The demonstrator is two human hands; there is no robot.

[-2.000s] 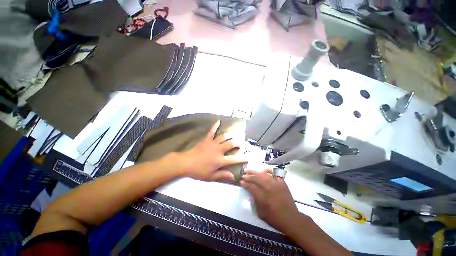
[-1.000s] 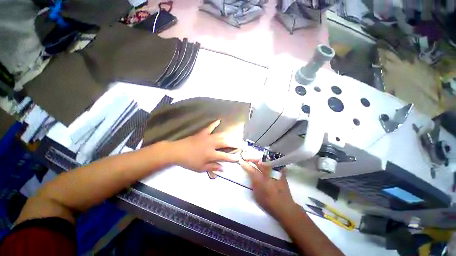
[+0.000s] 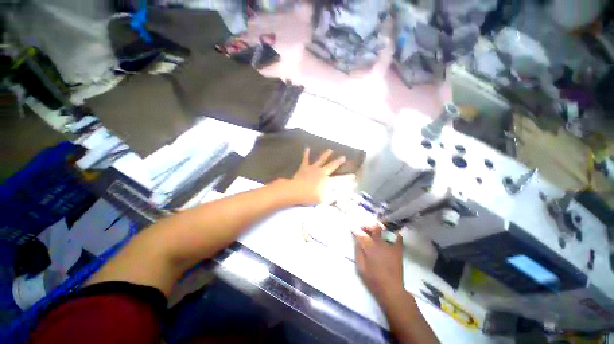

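Note:
A brown-grey fabric panel (image 3: 286, 153) lies on the white machine table, its right edge beside the sewing machine head (image 3: 411, 158). My left hand (image 3: 320, 180) lies on the panel's lower right part with fingers spread, pressing it flat. My right hand (image 3: 378, 252) is below the needle area, fingers bent near the front of the machine; whether it holds anything is blurred. The needle and presser foot are too blurred to make out. Pale strips (image 3: 188, 164) and dark strips (image 3: 225, 168) lie left of the panel.
Yellow thread snips (image 3: 458, 312) lie right of my right hand. A stack of brown-grey panels (image 3: 215, 87) is at the upper left. A blue crate (image 3: 40, 191) is at the left. Grey pieces (image 3: 350, 44) lie heaped behind. The ruler-marked table edge (image 3: 289, 289) is in front.
The view has shifted, showing more of the crate. The panel has moved away from the table's front edge, with my left hand farther up on it. My hands are now farther apart.

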